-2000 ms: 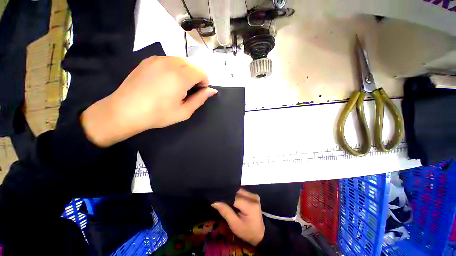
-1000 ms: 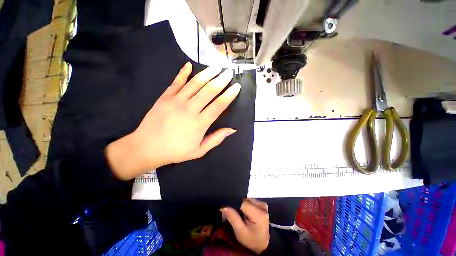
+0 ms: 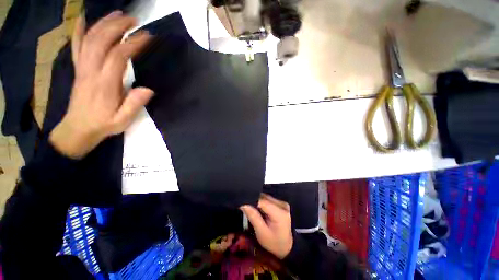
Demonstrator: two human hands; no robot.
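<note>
A black garment panel (image 3: 219, 126) lies on the white table, its top right edge under the presser foot (image 3: 249, 53), and hangs over the front edge. My left hand (image 3: 101, 82) is blurred, fingers spread, at the panel's upper left edge; whether its fingertips touch the cloth cannot be told. My right hand (image 3: 272, 223) pinches the panel's lower right corner between thumb and fingers, below the table edge. The needle is too blurred to tell.
Olive-handled scissors (image 3: 399, 104) lie right of the foot. A dark folded stack (image 3: 470, 117) is at the far right. More black cloth (image 3: 22, 60) lies on the tan surface at left. Red (image 3: 348, 219) and blue (image 3: 395, 224) baskets stand below the table.
My left hand has lifted from the panel near the foot and moved left. The bare white table now shows left of the panel. My right hand still pinches the lower corner.
</note>
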